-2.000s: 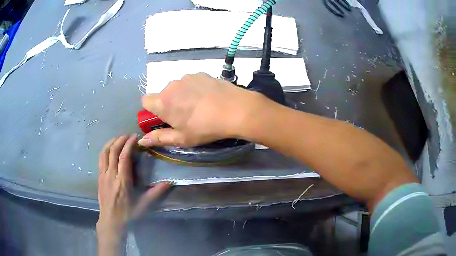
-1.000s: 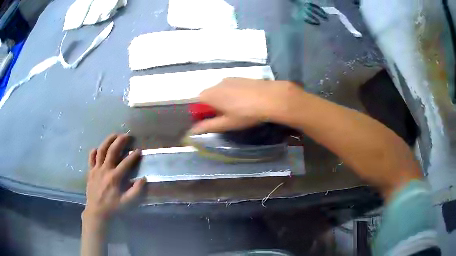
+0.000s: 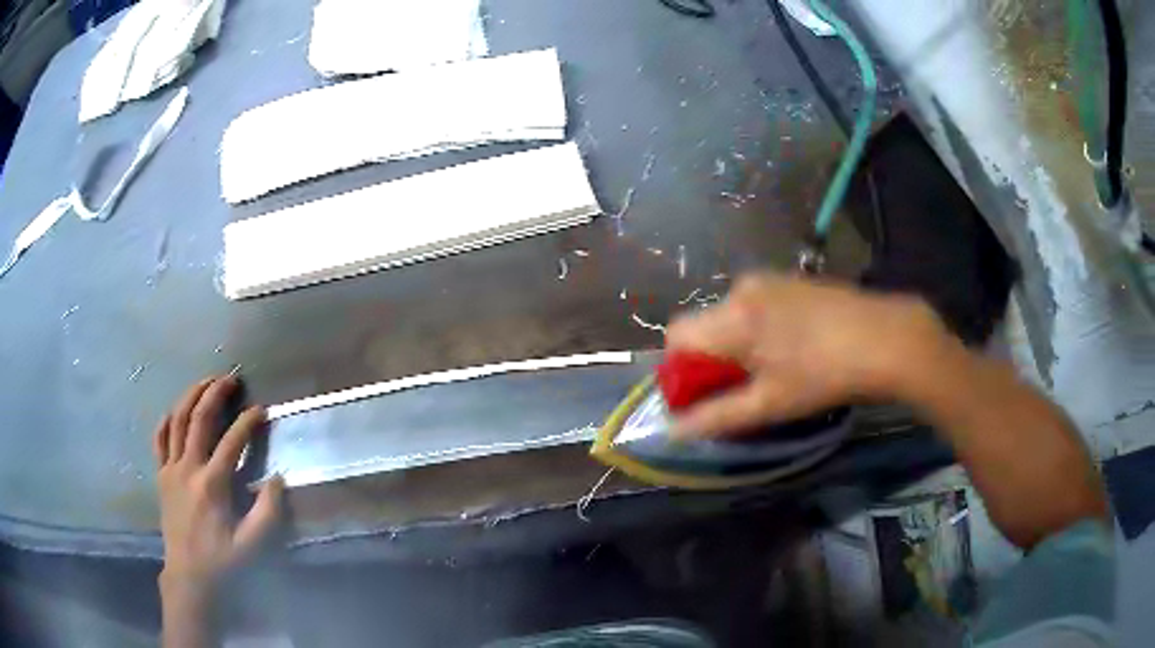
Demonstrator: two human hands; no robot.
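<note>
A long white band piece (image 3: 443, 377) lies near the table's front edge, its two long edges folded in over a grey flat template (image 3: 431, 420). My left hand (image 3: 213, 475) rests at the band's left end, fingertips on the end and thumb at the lower corner. My right hand (image 3: 785, 355) is closed on the red handle of the steam iron (image 3: 722, 456). The iron's yellow-rimmed tip is at the band's right end and its body hides that end. The right hand is slightly blurred.
Two long white stacks, nearer (image 3: 405, 228) and farther (image 3: 393, 124), lie beyond the band. Small cut pieces (image 3: 399, 32), a cloth bundle (image 3: 150, 51) and a looped tape (image 3: 120, 177) lie further back. A dark iron rest (image 3: 937, 215) and green hose (image 3: 851, 165) are at right.
The iron in my right hand has moved right along the band to its right end. Both folded edges are now more exposed. My left hand stays at the left end; the view has shifted.
</note>
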